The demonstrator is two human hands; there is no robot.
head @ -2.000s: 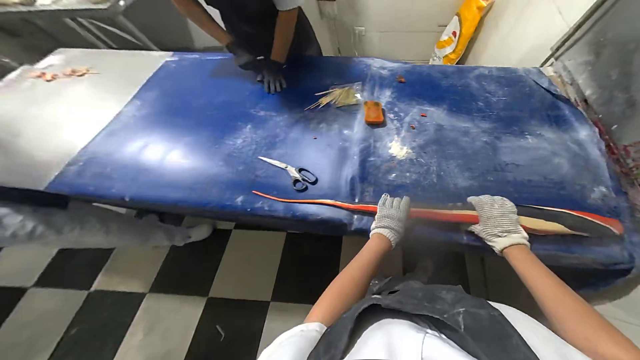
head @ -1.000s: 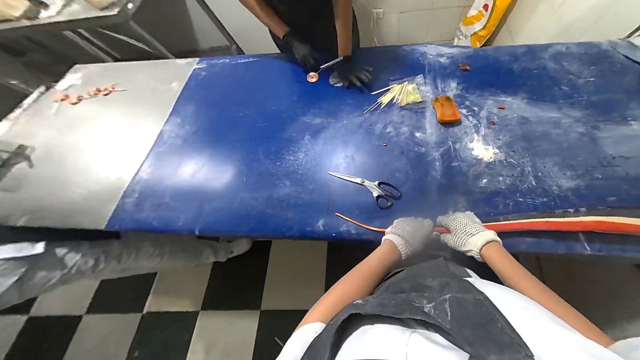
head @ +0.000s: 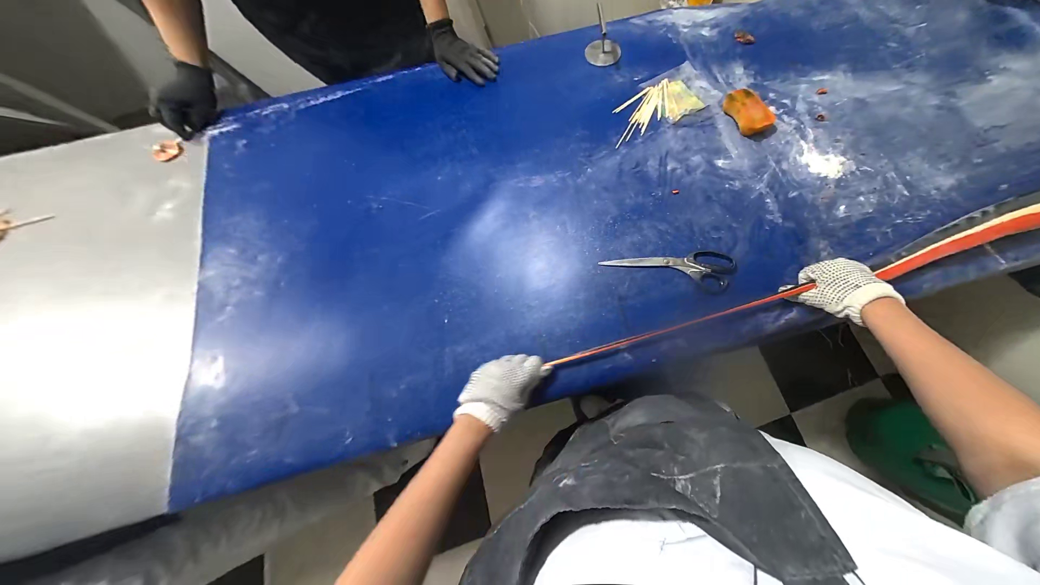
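A long red, cream and black strip of soft, doughy-looking material (head: 959, 244) runs along the near edge of the blue-covered table, thick at the right and drawn thin toward the left. My left hand (head: 502, 388), in a white dotted glove, is closed on its thin left end at the table's edge. My right hand (head: 838, 288), gloved alike, grips the strip where it widens. Between them the thin length stretches slightly slanted. Scissors with black handles (head: 691, 264) lie just above it, blades pointing left.
A co-worker's black-gloved hands (head: 185, 99) (head: 465, 55) are at the far edge, one beside a small swirled piece (head: 167, 150). Further back lie thin wooden sticks (head: 650, 106), an orange block (head: 748, 112) and a round metal base with a rod (head: 603, 52). A pale table surface (head: 89, 325) adjoins at left.
My hands, close together a second ago, are now far apart, with a longer thin stretch between them. The co-worker's small swirled piece has moved onto the pale surface. The view has shifted left.
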